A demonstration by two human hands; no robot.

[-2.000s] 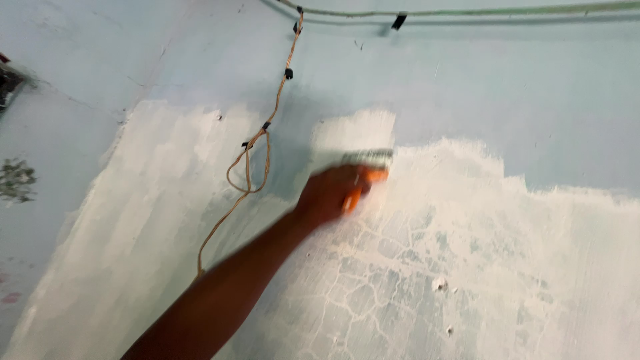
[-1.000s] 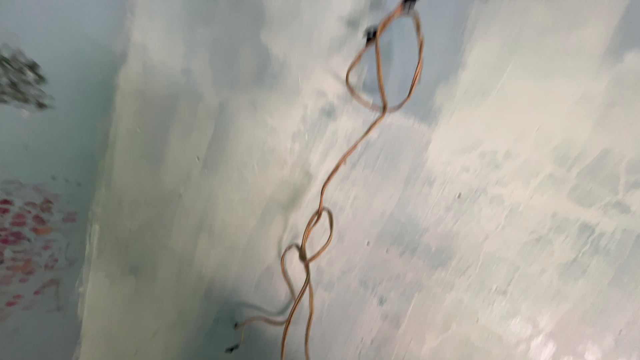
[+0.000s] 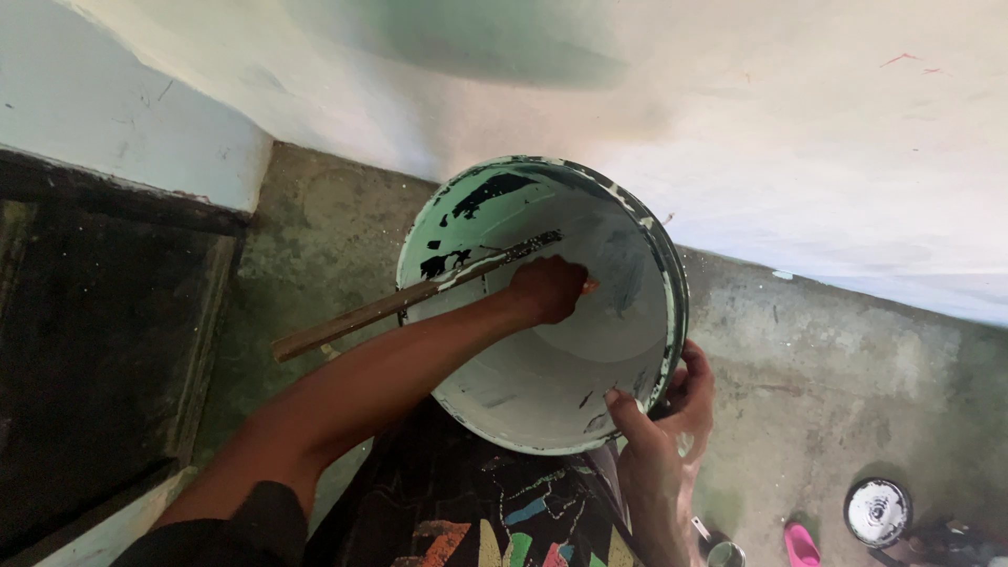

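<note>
A large paint bucket [image 3: 504, 429] with paint-smeared walls and pale paint in it is right in front of my body. My left hand [image 3: 549, 290] is inside the bucket, closed around an orange handle [image 3: 591, 285]; the brush end is hidden below or behind the hand. On the right, my right hand [image 3: 665, 425] grips the bucket's rim, thumb inside and fingers outside. A wooden stick [image 3: 354, 321] leans over the left rim, its paint-coated end inside the bucket beside my left hand.
A partly painted wall [image 3: 787, 142] rises ahead from the concrete floor [image 3: 787, 339]. A dark door panel [image 3: 102, 339] is at left. At lower right lie a pink shoe [image 3: 802, 545], a paint-covered round lid [image 3: 877, 513] and a small container [image 3: 725, 554].
Two seconds ago my left hand had the orange-handled brush against the wall; now it is down inside the bucket. My right hand has come into view on the rim. The view has swung down.
</note>
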